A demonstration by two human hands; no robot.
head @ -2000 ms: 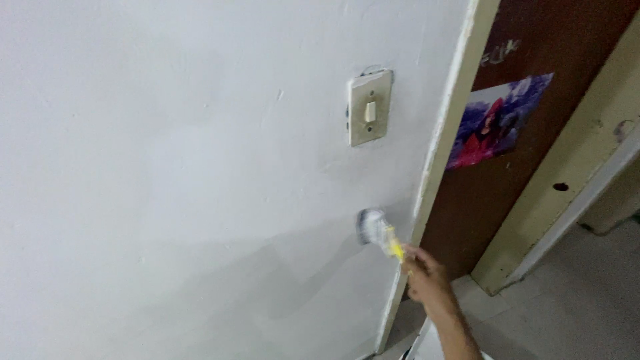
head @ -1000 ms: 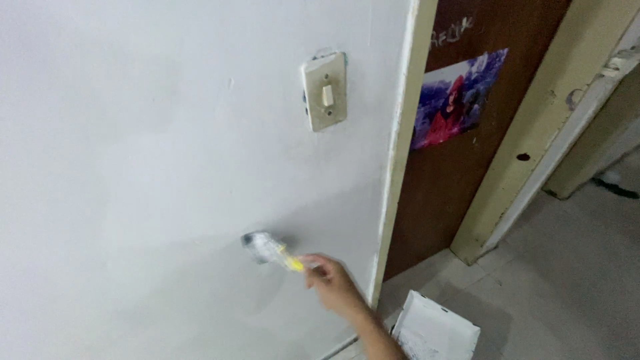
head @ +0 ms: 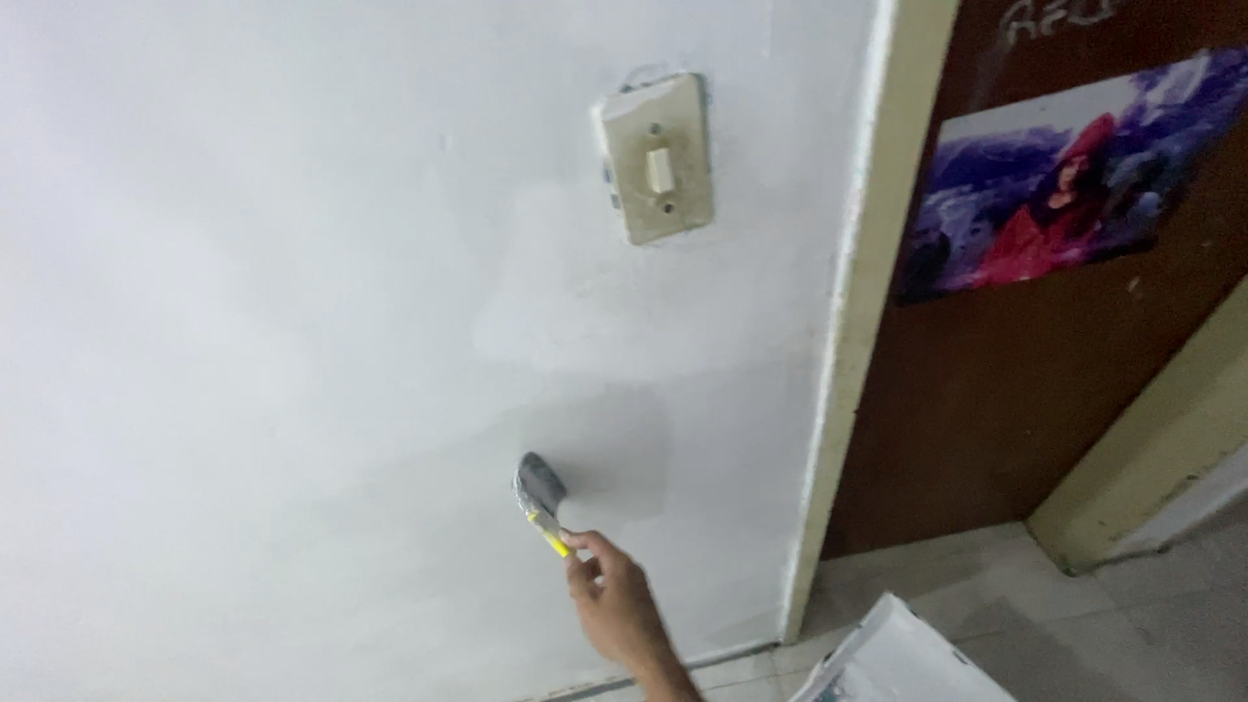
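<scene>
My right hand grips the yellow handle of a paintbrush, low in the middle of the view. The brush's dark, paint-smeared bristles are against or very near the white wall, on which a greyish patch or shadow shows around them. Above the brush, a beige light switch plate is fixed to the wall, with uneven paint around its edges. My left hand is out of view.
A cream door frame borders the wall on the right, beside a brown door bearing a picture and some writing. A white paint-marked tray or container is on the tiled floor at the lower right.
The brush in my right hand has moved left along the wall, farther from the door frame. Its bristle end has tipped more upright. The view has shifted too.
</scene>
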